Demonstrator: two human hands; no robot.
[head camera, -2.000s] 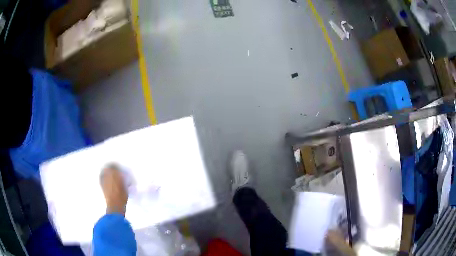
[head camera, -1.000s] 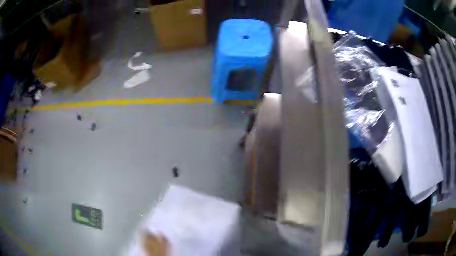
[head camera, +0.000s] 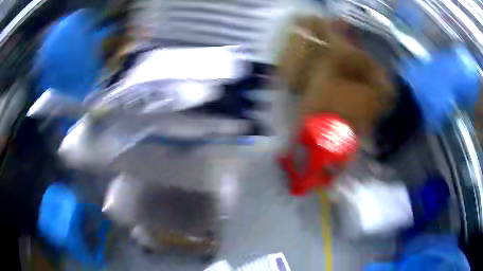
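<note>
The view is strongly blurred. Neither of my hands can be made out. A small white piece with fine stripes and a dark mark (head camera: 265, 263) is cut off by the bottom edge; I cannot tell what it is or whether a hand holds it. A red plastic stool (head camera: 328, 140) stands on the floor right of centre. A white sheet-like stack (head camera: 185, 63) lies on dark material at the upper left, with shiny clear plastic (head camera: 159, 95) beside it.
A brown carton (head camera: 344, 90) is behind the stool. A white block-like thing (head camera: 381, 205) is right of it. A yellow floor line (head camera: 327, 233) runs below it. Blue shapes, possibly people's smocks, show at the upper left (head camera: 71, 53) and upper right (head camera: 445, 79).
The view has swung round to the bench and red stool. The blue stool has left the picture. The hand seen over the white sheet is no longer visible.
</note>
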